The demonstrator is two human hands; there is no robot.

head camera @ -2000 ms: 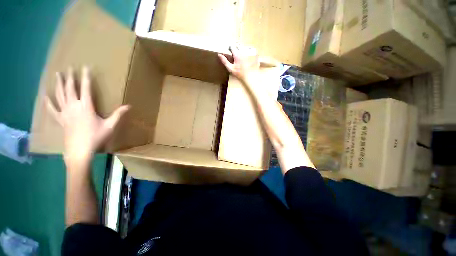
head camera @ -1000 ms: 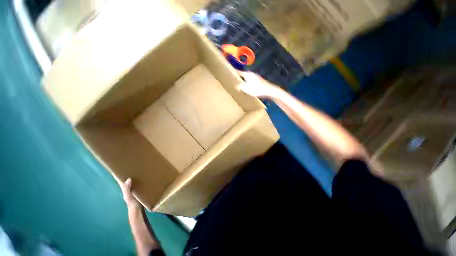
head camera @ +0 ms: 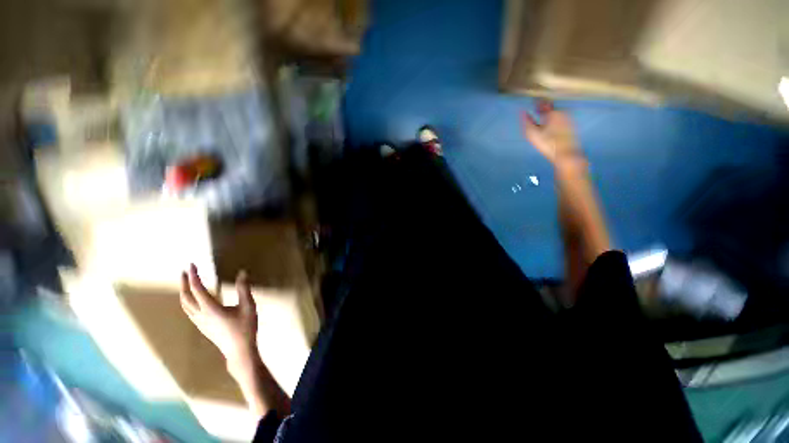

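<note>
The picture is strongly blurred. An open brown carton (head camera: 164, 337) stands at the lower left, on the green belt side. My left hand (head camera: 223, 322) is over this carton with its fingers apart and holds nothing. My right hand (head camera: 554, 137) is stretched out over the blue floor at the upper right. Its fingertips are close to the lower edge of another brown carton (head camera: 597, 52). I cannot tell whether they touch or grip it.
A surface under dark, shiny film (head camera: 246, 130) is at the upper left, with a red-orange object, likely the tape dispenser (head camera: 192, 171), on it. Green belt (head camera: 43, 333) shows at the lower left. The blue floor (head camera: 432, 52) and my shoes are at the centre top.
The view has turned right. Both hands have left the open carton's edges; it now lies at the lower left. My right hand has moved towards another carton. My left fingers are spread.
</note>
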